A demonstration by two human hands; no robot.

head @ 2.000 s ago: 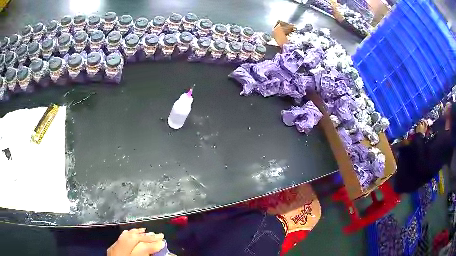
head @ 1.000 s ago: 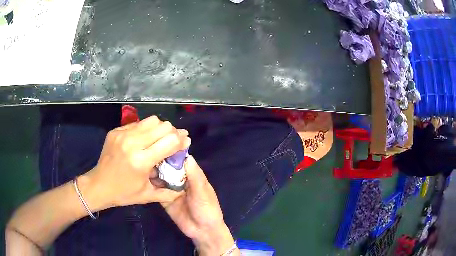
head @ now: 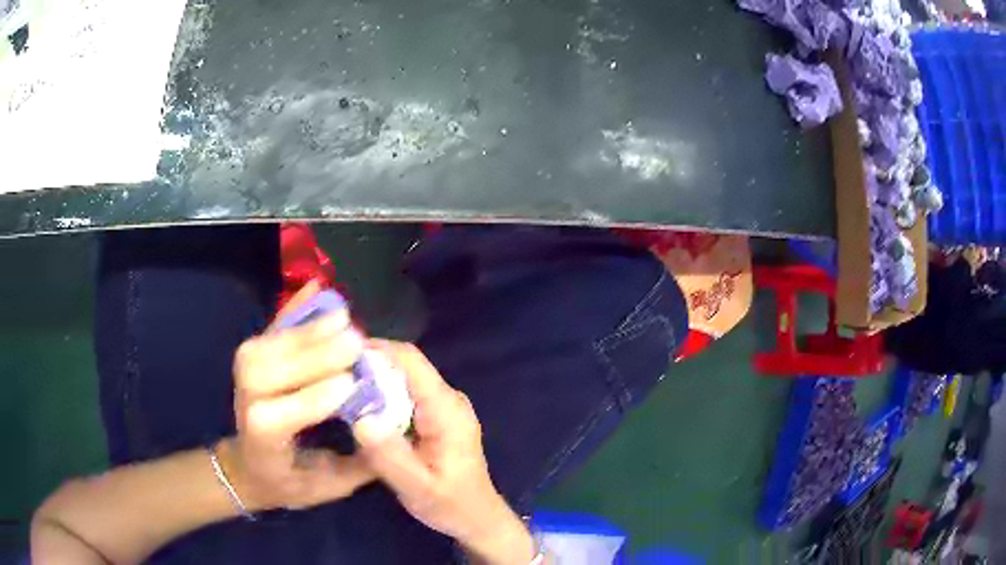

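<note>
My left hand (head: 292, 408) and my right hand (head: 441, 452) are together over my lap, below the bench edge. My left hand is wrapped around the purple part (head: 366, 386), and purple also shows at its top by the fingers. My right hand's fingers and thumb hold the white part (head: 388, 403), which is against the purple. The picture is blurred there, and fingers hide much of the piece. I cannot see a grey end clearly.
The dark bench (head: 496, 121) lies ahead, with a paper sheet (head: 88, 88) at left. A cardboard tray (head: 852, 210) of purple-and-white pieces is at right, near a loose purple part (head: 803, 88), a blue crate (head: 965, 132) and a red stool (head: 811, 331). More crates (head: 822, 441) stand on the floor.
The view has tilted down from the bench to my lap. Both hands are now in view around the piece. Since a second ago the piece has turned, showing more purple at its top.
</note>
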